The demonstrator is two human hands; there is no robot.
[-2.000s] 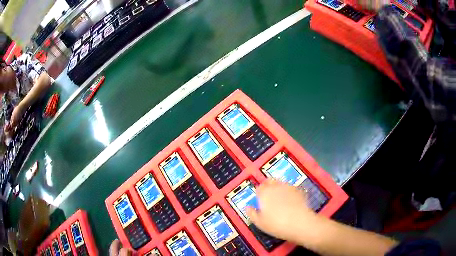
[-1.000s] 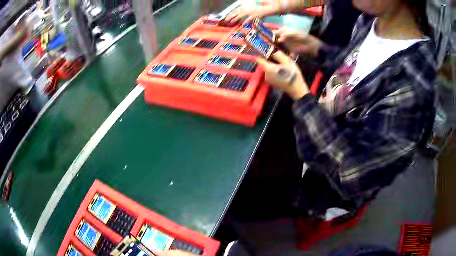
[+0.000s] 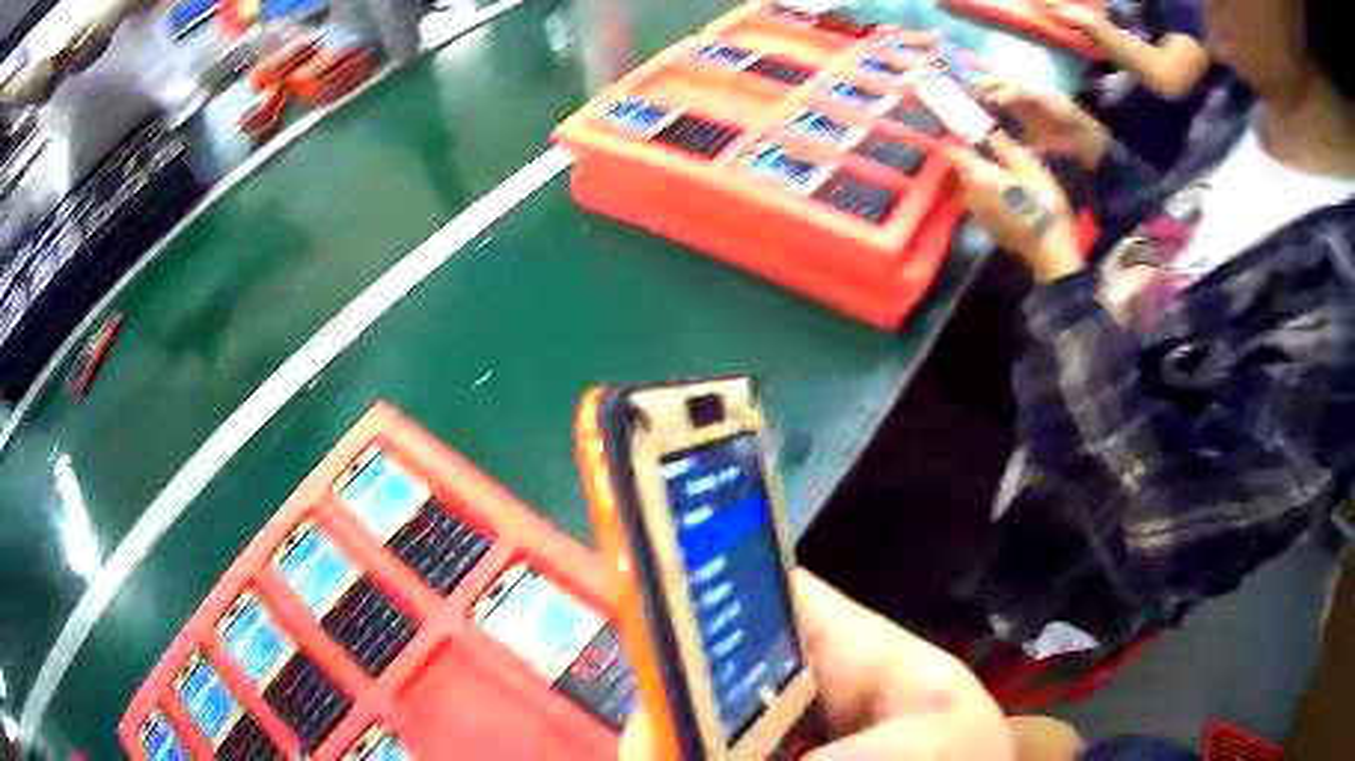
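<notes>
My right hand point(image 3: 907, 691), cut off by the lower edge, is closed round a keypad mobile phone point(image 3: 728, 565). The phone is raised and tilted, its screen lit blue with lines of text, its side orange. Its keypad is hidden. A fingertip shows at the phone's lower left; whose hand it belongs to is unclear. Otherwise my left hand is out of view. Behind and left of the phone, a red tray point(image 3: 513, 503) holds several phones with lit screens. One slot in its near row is empty. The tray's lower part is cut off.
Stacked red trays point(image 3: 728, 231) with phones stand farther along the green surface point(image 3: 491, 320). A person point(image 3: 1174, 402) in a plaid sleeve holds a phone beside them. A white strip point(image 3: 320, 350) runs along the surface. A small orange-red piece point(image 3: 97, 354) lies far left.
My right hand was over the tray and now holds a phone raised close to the camera. The view has swung right, bringing the neighbouring person and stacked trays in.
</notes>
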